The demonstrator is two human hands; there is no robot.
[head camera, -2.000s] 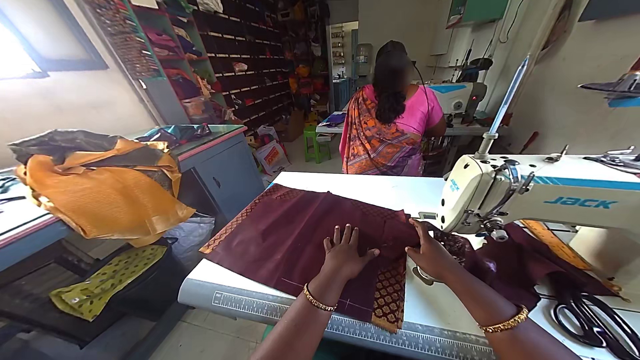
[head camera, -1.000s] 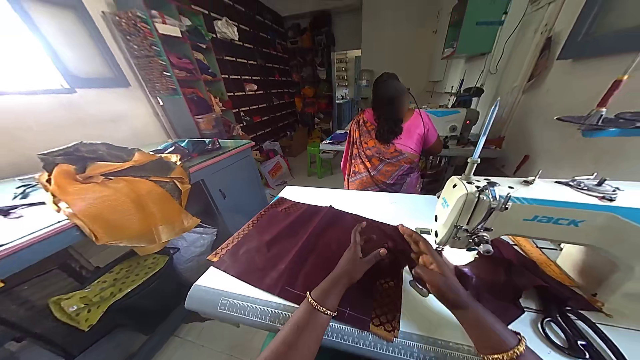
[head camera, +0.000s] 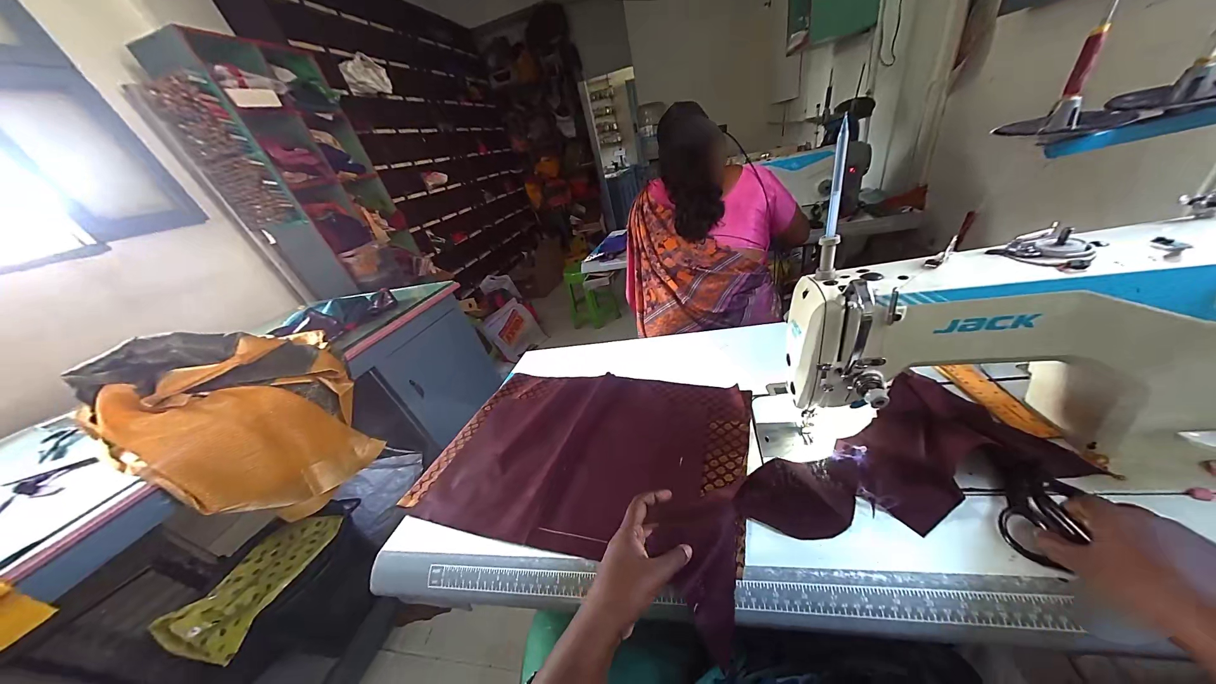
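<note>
Maroon fabric with a gold-patterned border [head camera: 589,446] lies on the white table of a Jack sewing machine [head camera: 845,351]. My left hand [head camera: 641,570] is at its front edge, fingers spread, by a narrow maroon piece [head camera: 711,560] that hangs over the table's edge; whether the fingers pinch it I cannot tell. Further maroon pieces [head camera: 917,456] lie under and right of the needle, with the machine's lamp lit. At the right, my blurred right hand [head camera: 1107,546] is at the handles of black scissors [head camera: 1031,522]; its grip is not clear.
A ruler strip [head camera: 902,603] runs along the table's front edge. An orange ruler [head camera: 997,399] lies behind the machine's arm. Orange fabric [head camera: 237,437] is heaped on the left counter. A person [head camera: 712,228] sits ahead, back turned, at another machine.
My right hand has moved from the bordered fabric near the needle to the scissors at the right. My left hand has come nearer the table's front edge, where a narrow maroon piece now hangs.
</note>
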